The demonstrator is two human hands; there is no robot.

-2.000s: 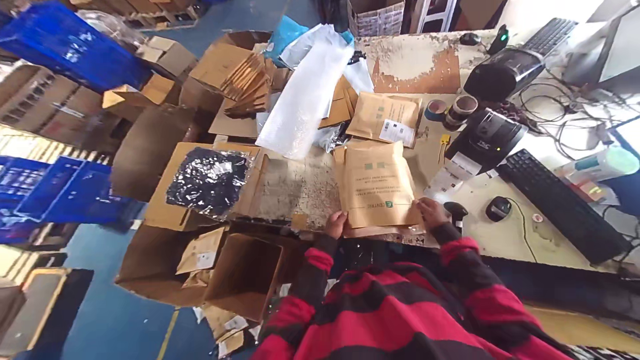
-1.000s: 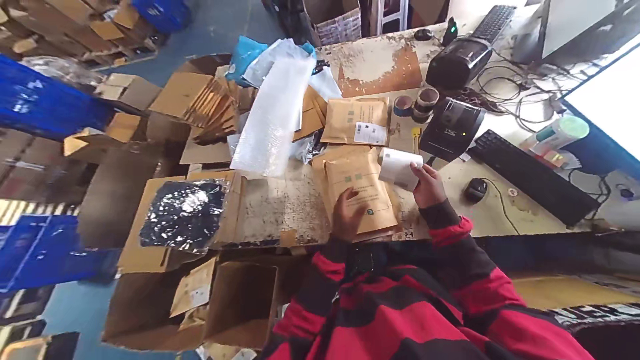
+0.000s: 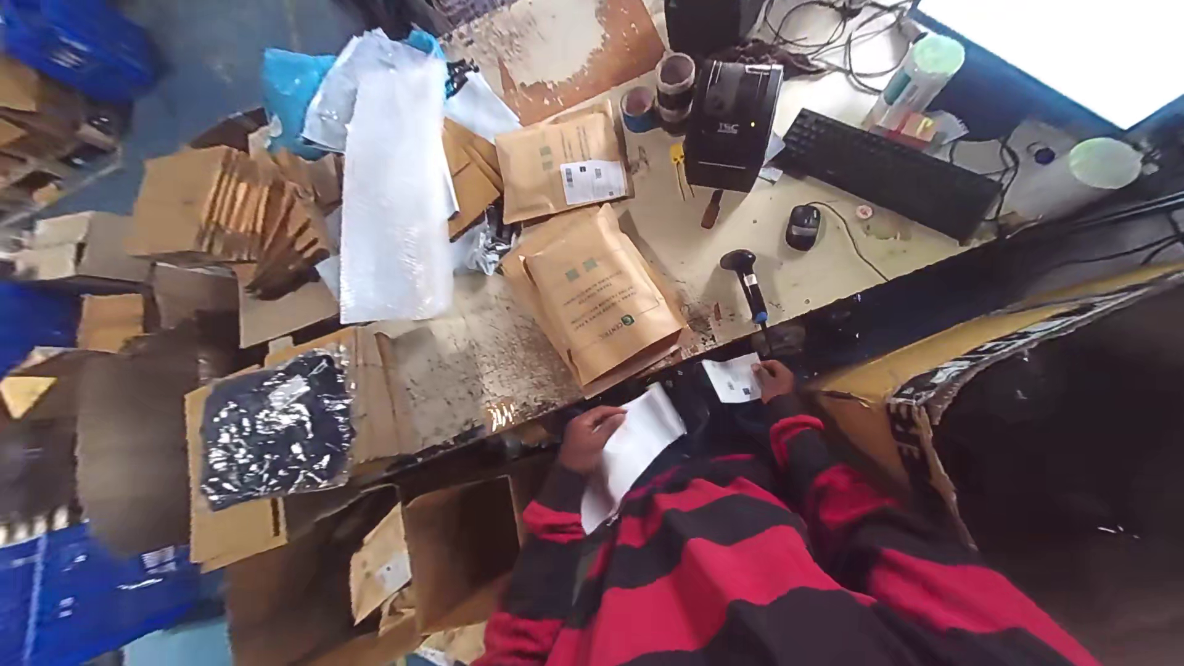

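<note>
My left hand [image 3: 589, 438] grips a long white paper strip [image 3: 638, 439], likely label backing, which curls down in front of my striped sleeve. In my right hand [image 3: 774, 379] is a smaller printed white label [image 3: 734, 378], held by its right edge. The two papers are apart, just off the table's front edge. Beyond my hands a brown paper mailer [image 3: 601, 296] lies on the table with its printed face up. Behind it lies another brown mailer [image 3: 555, 166], which bears a white label [image 3: 593, 182].
A barcode scanner [image 3: 746, 285], mouse [image 3: 803, 228], keyboard [image 3: 883, 174] and black label printer [image 3: 733, 125] stand at the right. Tape rolls [image 3: 675, 88] are behind. Bubble wrap [image 3: 396, 190] and a bagged dark item [image 3: 277, 427] lie left. An open carton [image 3: 462, 546] is below the edge.
My left hand has left the front mailer and now holds a white strip. My right hand has come down from beside the printer, holding a label. The view has shifted.
</note>
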